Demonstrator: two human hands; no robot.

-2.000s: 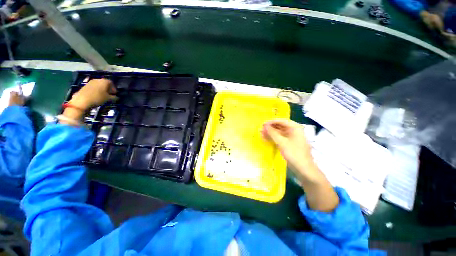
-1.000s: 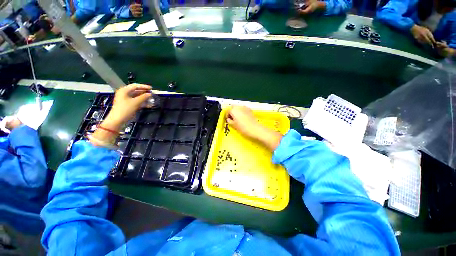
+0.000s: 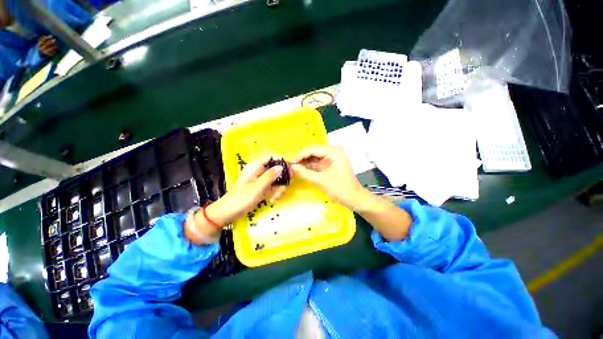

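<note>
My left hand [image 3: 254,187] holds a small black housing [image 3: 280,172] in its fingertips above the yellow tray [image 3: 297,246]. My right hand [image 3: 330,173] is at the housing's right side with thumb and fingertips pinched together; whether a tiny part is between them is too small to tell. Small dark components [image 3: 259,210] lie scattered on the left part of the yellow tray, partly hidden under my left hand. The black blister tray [image 3: 132,212] lies left of the yellow tray, with items in its left pockets.
White component trays [image 3: 381,83], white sheets [image 3: 423,149] and a clear plastic bag [image 3: 496,43] lie on the right. Tweezers [image 3: 397,193] lie beside the sheets. A rubber band [image 3: 319,99] is above the yellow tray. The green conveyor belt [image 3: 231,63] runs beyond, with a metal post at left.
My left hand has moved from the blister tray to above the yellow tray and now holds a black housing. My right hand has come up from the tray to the housing. The view has turned.
</note>
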